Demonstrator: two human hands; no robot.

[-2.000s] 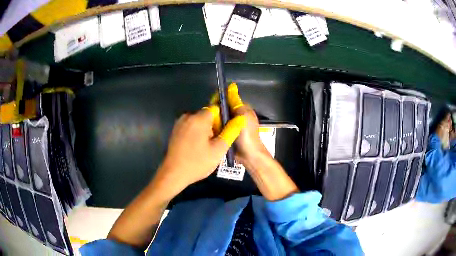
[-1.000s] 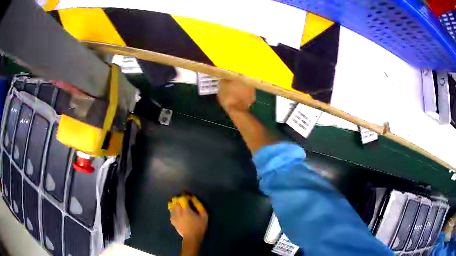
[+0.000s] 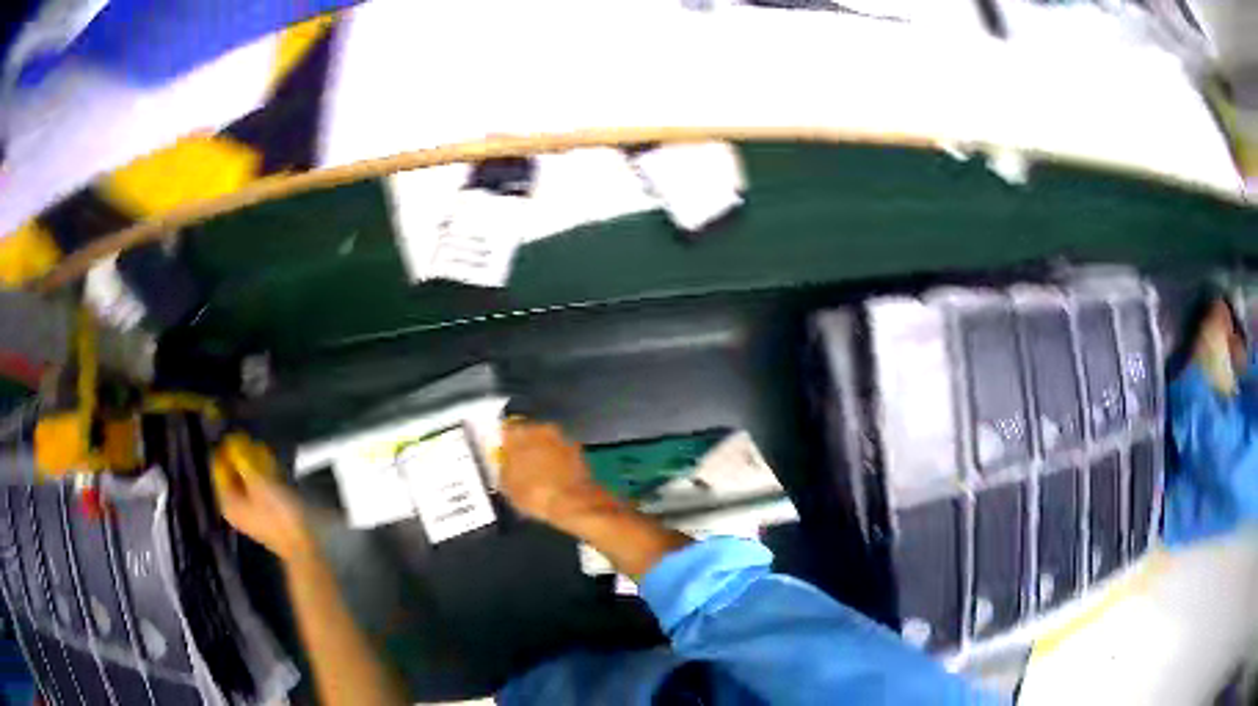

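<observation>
A white phone box (image 3: 362,483) lies tilted on the dark green bench, left of centre. An open phone body with a large printed label (image 3: 448,486) lies on it. My right hand (image 3: 545,472) is at the box's right edge, its fingers closed on that edge. My left hand (image 3: 262,508), with yellow finger cots, is blurred and beside the left pocket trays (image 3: 97,579); whether it holds anything cannot be told. A second box with a green inside (image 3: 662,466) lies right of my right hand, partly behind the forearm.
Pocket trays with dark covers (image 3: 1055,455) stand at the right. More boxes and labelled phones (image 3: 469,237) lie on the far green belt below the raised white shelf (image 3: 773,76). A yellow fixture (image 3: 86,441) is above the left trays. Another person's blue sleeve (image 3: 1207,448) is at far right.
The view has swung right. My right hand has come back from the far belt, and a box with a labelled phone now lies on the bench. My left hand is now beside the left trays.
</observation>
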